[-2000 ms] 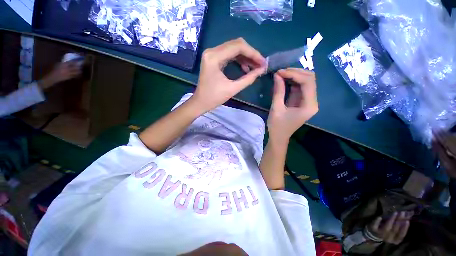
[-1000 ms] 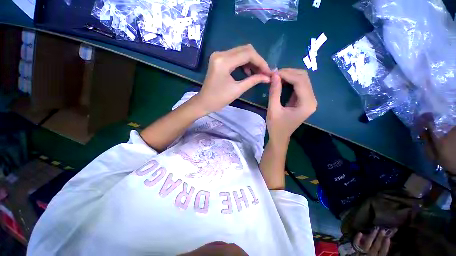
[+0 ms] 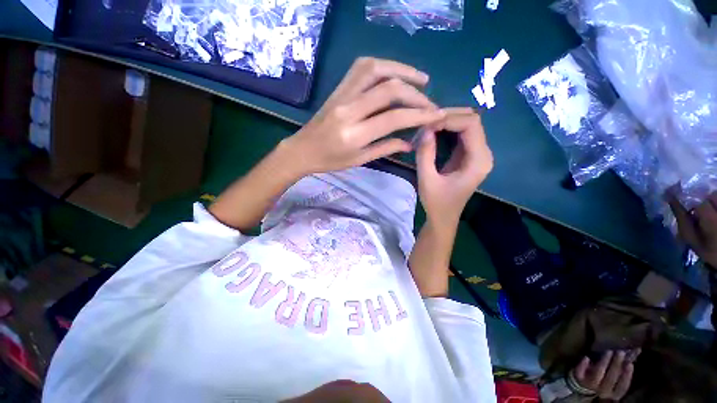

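Observation:
My left hand is over the bench's near edge, its fingers spread and reaching across to my right hand. My right hand has thumb and forefinger pinched together. A glint of the small clear bag shows between the fingertips; most of it is hidden by the fingers. Small white parts lie in a loose group on the green bench above my right hand. The heap of filled small bags lies on the dark tray at the upper left.
A medium zip bag lies at the top middle. A parts bag and large plastic bags lie on the right. Another person's hand touches them at the right edge. An open brown carton stands below the bench at left.
The small bag stood out beyond my fingertips before; now it is mostly covered. My left hand has opened from a pinch and spread over my right fingertips. The other worker's hand at the left has gone.

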